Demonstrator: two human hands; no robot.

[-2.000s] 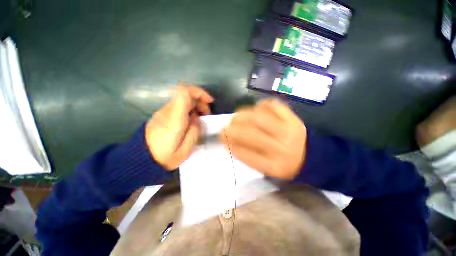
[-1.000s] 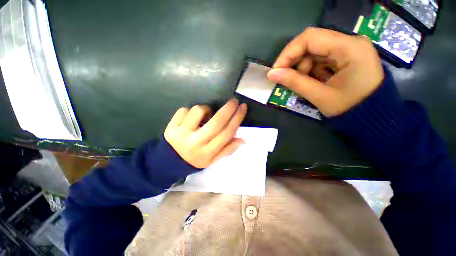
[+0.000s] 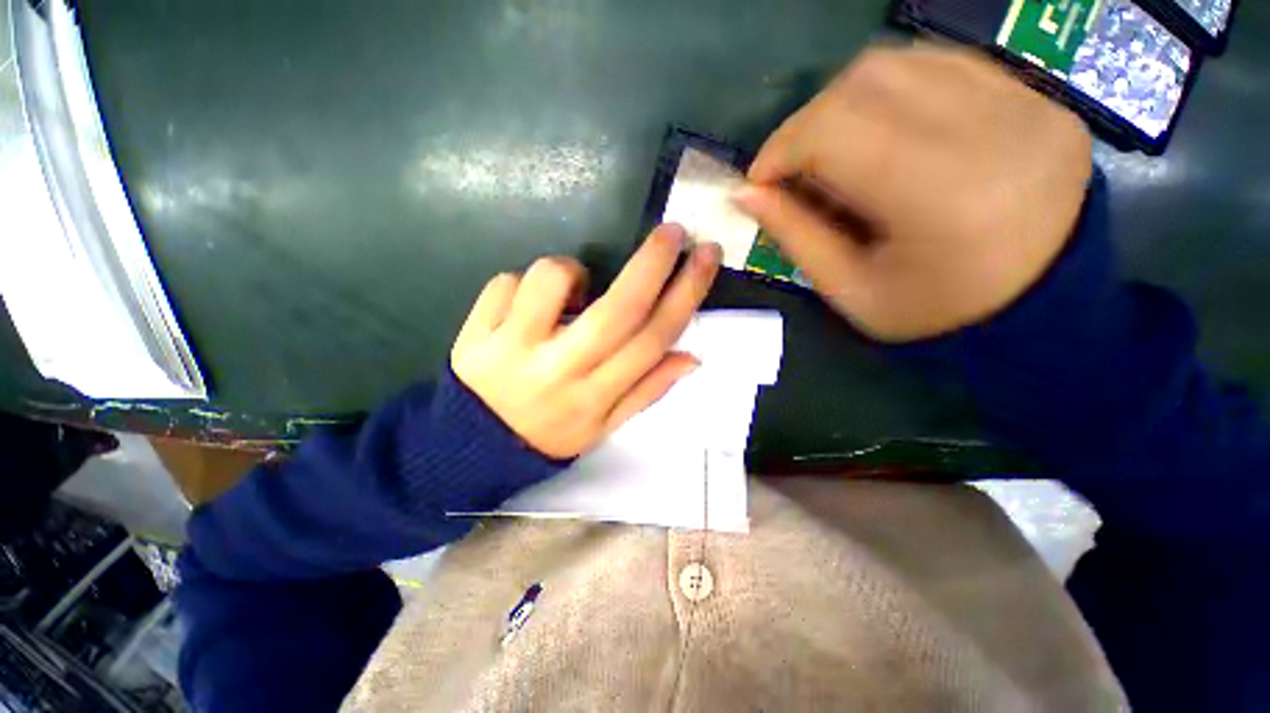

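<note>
A phone unit (image 3: 769, 261) lies on the dark green bench in front of me, its green and silver end mostly hidden under my right hand. A grey-beige adhesive pad (image 3: 712, 199) lies over its black bay. My right hand (image 3: 926, 188), somewhat blurred, pinches the pad's upper right edge between thumb and finger. My left hand (image 3: 578, 355) touches the pad's lower edge with two fingertips. A white backing sheet (image 3: 655, 453) lies under my left hand at the bench edge, blank side showing; whether that hand grips it is unclear.
More phone units (image 3: 1100, 63) overlap at the upper right. A thick stack of white pad sheets (image 3: 84, 265) lies at the left. The bench edge (image 3: 891, 457) runs close to my body. A brown cardboard box (image 3: 206, 471) is below left.
My hands first worked on the backing sheet; then my right hand held the pad over the unit's bay. Since then, my left fingertips have moved up onto the pad.
</note>
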